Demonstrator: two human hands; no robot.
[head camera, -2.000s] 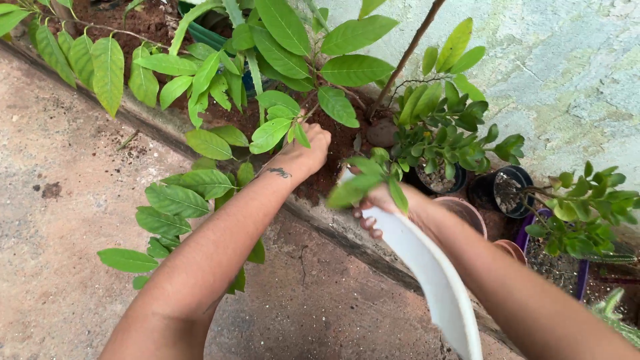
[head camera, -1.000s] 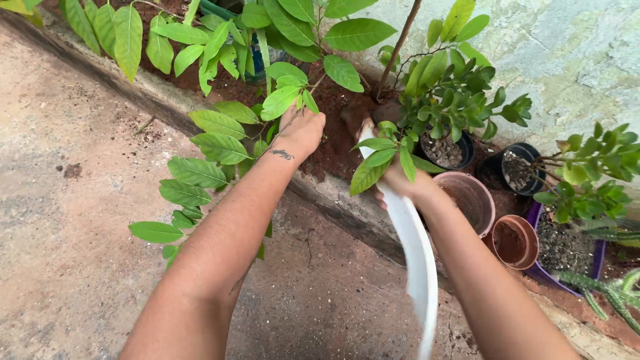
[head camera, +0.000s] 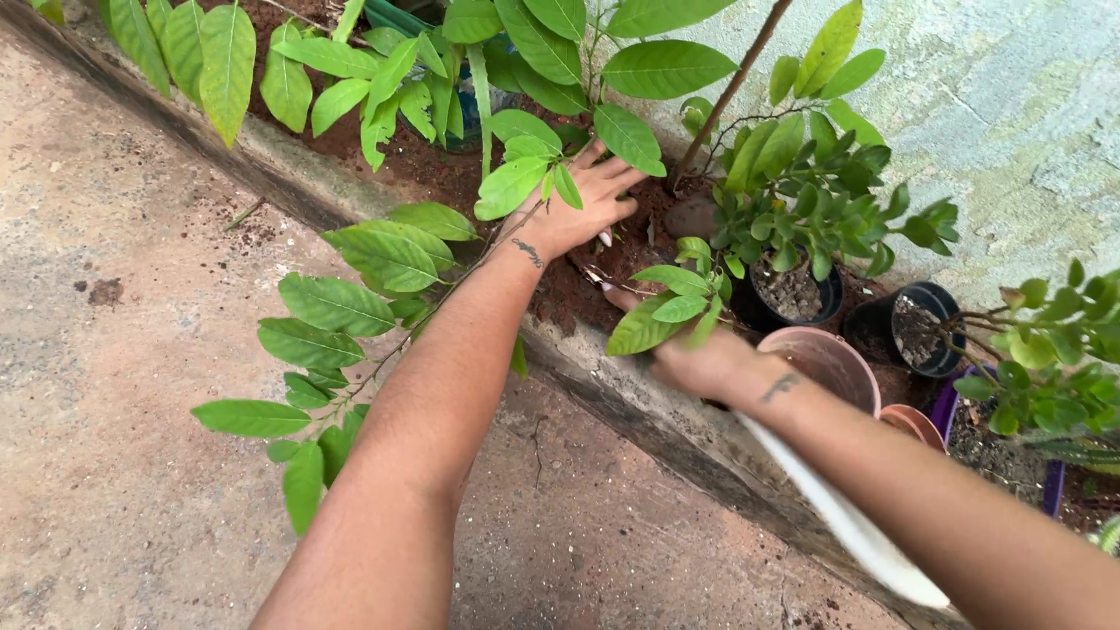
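My left hand (head camera: 582, 197), fingers spread, lies palm down over the reddish soil (head camera: 560, 293) beside the base of a leafy plant, with green leaves (head camera: 512, 184) over part of it. Lower right, my right hand (head camera: 691, 359) is blurred and partly covered by the leaves of a small seedling (head camera: 669, 302); its thumb reaches to a thin stem at the soil. From under my right wrist a white curved strip (head camera: 840, 516) slants down to the lower right. Its upper end is hidden, so whether my right hand grips the strip or the seedling cannot be told.
A concrete curb (head camera: 612, 385) edges the planting bed. Against the weathered wall (head camera: 989, 114) stand black pots (head camera: 831, 302) with succulents, a pink pot (head camera: 831, 359), a terracotta-colored pot (head camera: 914, 424) and a purple planter (head camera: 1054, 486). A slender trunk (head camera: 731, 87) rises behind a stone (head camera: 691, 216).
My left hand has spread its fingers over the soil. My right hand has moved down, away from the stone. The white strip's upper end, which showed beside my right hand, is now hidden.
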